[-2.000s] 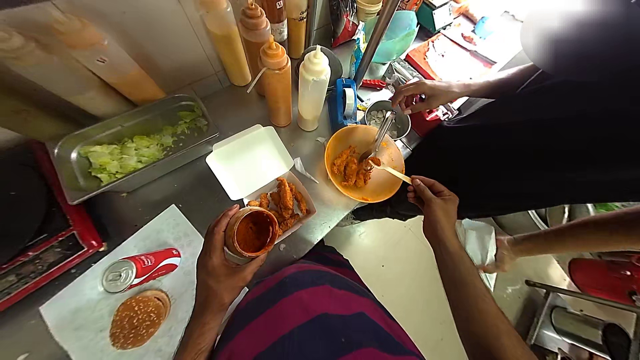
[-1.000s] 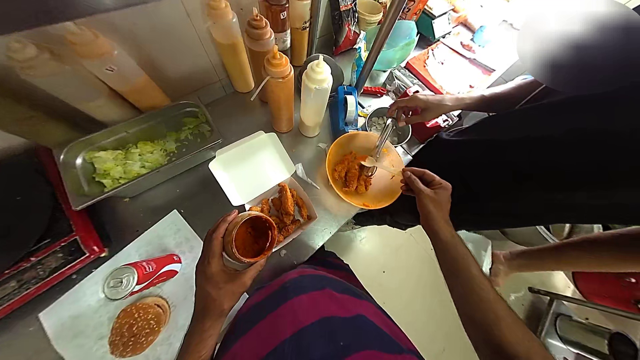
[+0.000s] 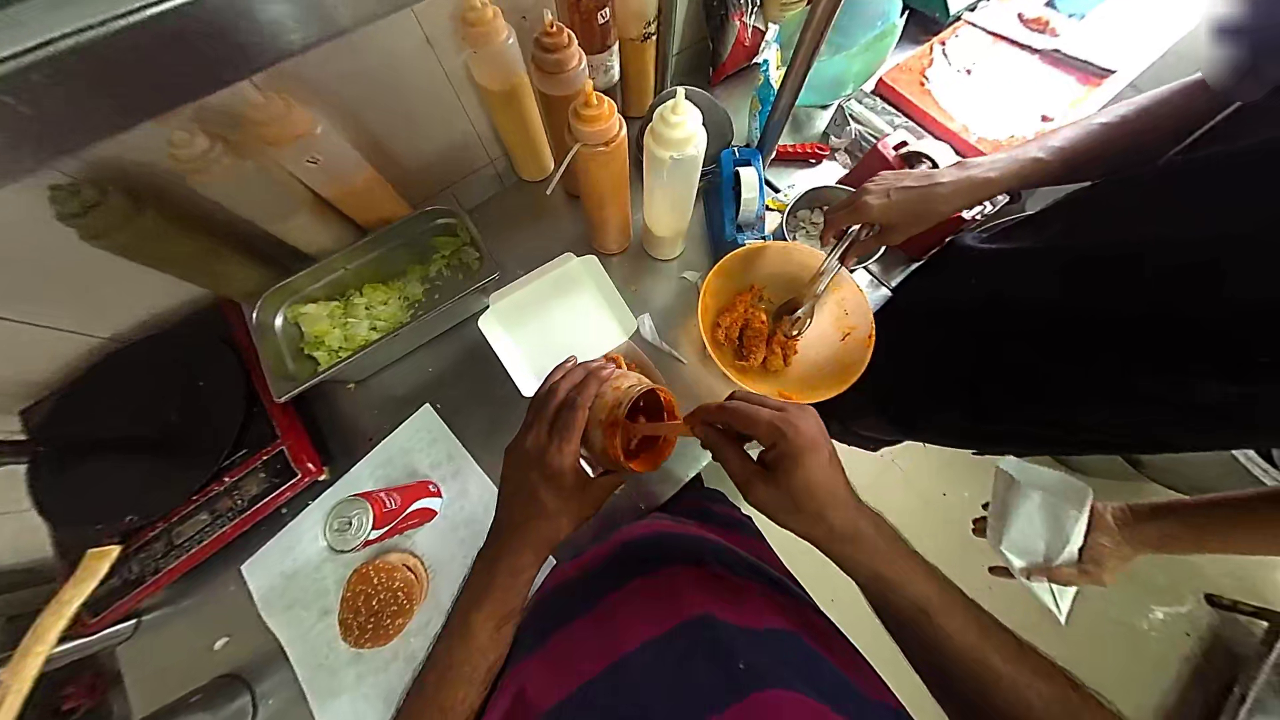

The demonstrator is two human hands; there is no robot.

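Note:
My left hand (image 3: pixel 555 455) is wrapped around an open jar (image 3: pixel 606 425) with red-orange sauce inside, tilted toward me. Between the fingers of my right hand (image 3: pixel 775 450) is a flat wooden stick (image 3: pixel 662 429), its far end inside the jar's mouth. Behind the jar stands an open white carton (image 3: pixel 560 318), its food mostly hidden by the jar and my left hand. An orange bowl (image 3: pixel 840 345) with sauce-coated fried pieces (image 3: pixel 742 325) lies beyond my right hand. A co-worker's hand (image 3: pixel 885 212) holds metal tongs (image 3: pixel 822 282) in that bowl.
Left are a steel tray (image 3: pixel 425 345) of shredded lettuce, a red-framed cooker (image 3: pixel 290 440), and a paper sheet (image 3: pixel 425 520) bearing a cola can (image 3: pixel 385 515) and sesame bun (image 3: pixel 380 600). Squeeze bottles (image 3: pixel 600 180) and a tape dispenser (image 3: pixel 738 200) stand behind. Another hand (image 3: pixel 1100 545) holds white paper (image 3: pixel 1040 520) at right.
My right hand has moved left from the orange bowl to the jar, bringing the wooden stick into its mouth. The paper-holding hand at right shows more fully now.

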